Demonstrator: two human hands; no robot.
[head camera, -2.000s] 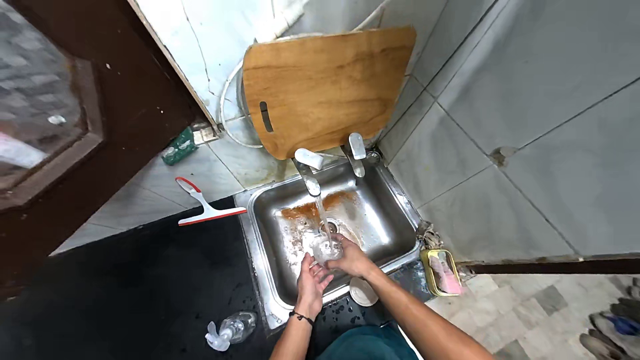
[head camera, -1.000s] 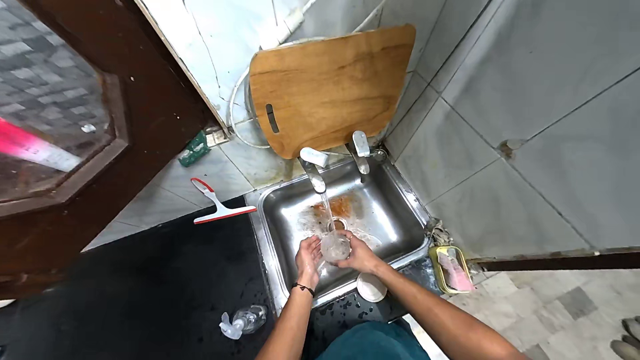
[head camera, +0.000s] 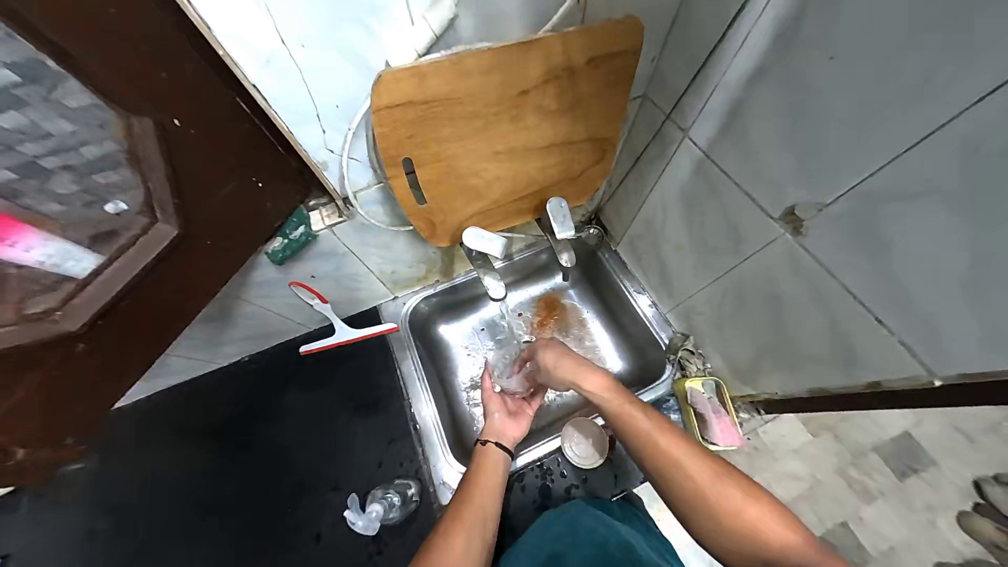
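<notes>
Water runs from the left faucet (head camera: 487, 272) onto a clear, wet vessel (head camera: 513, 376), likely a glass or small bowl, low in the steel sink (head camera: 417, 370). My left hand (head camera: 508, 413) cups it from below, palm up, with a dark band on the wrist. Fingers of my right hand (head camera: 555, 365) reach into or over its opening; the fingertips are partly hidden by water and glare. Orange-brown residue (head camera: 551, 313) lies on the sink bottom behind the hands. At the sink's near edge, by my right forearm, sits a round whitish bowl or lid (head camera: 584, 442).
A wooden board (head camera: 512, 126) leans on the wall behind both faucets. A red-and-white squeegee (head camera: 343, 327) and a clear spray bottle (head camera: 384, 505) are left of the sink. A yellow-rimmed container with a pink item (head camera: 713, 413) sits at the right corner. A brown door (head camera: 213, 157) stands at left.
My right hand has moved from the vessel's side to over its opening, while my left hand has come beneath it. The water stream now falls onto the vessel and spreads over it.
</notes>
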